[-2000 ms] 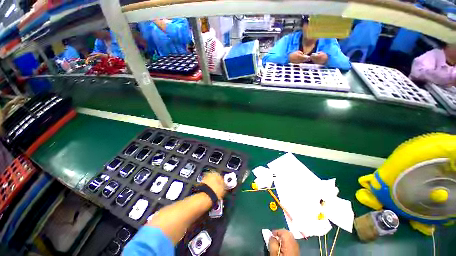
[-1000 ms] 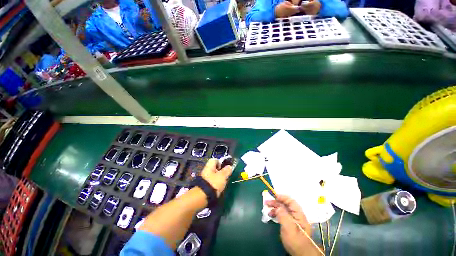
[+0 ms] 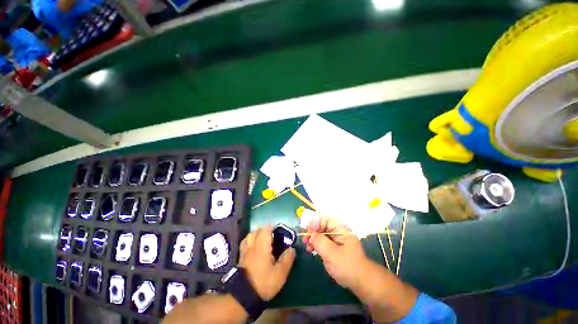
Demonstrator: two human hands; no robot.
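My left hand [image 3: 266, 261], with a black wristband, holds a watch body [image 3: 283, 239], its glossy dark face partly hidden by the fingers. My right hand [image 3: 333, 248] holds a thin bamboo stick [image 3: 329, 233], its tip pointing left at the watch body; I cannot tell if they touch. A small white wipe [image 3: 308, 219] is at the right fingers. The black slotted tray [image 3: 246, 209] lies left of my hands. It holds several watch bodies, some dark side up, some white back up [image 3: 222, 204]. One slot in the second row holds only a small white spot.
White wipes [image 3: 333, 158] lie beyond my right hand, with yellow bits [image 3: 374, 202], an orange stick [image 3: 303, 197] and spare bamboo sticks [image 3: 402, 242]. A clear-and-silver container [image 3: 493, 190] stands beside a brown block [image 3: 451, 201]. A yellow and blue fan [image 3: 488, 120] is at right. People in blue are at upper left.
My left hand has left the tray with a watch body and come close to my right hand. My right hand has brought the stick level, pointing at the watch body. The view has tilted down.
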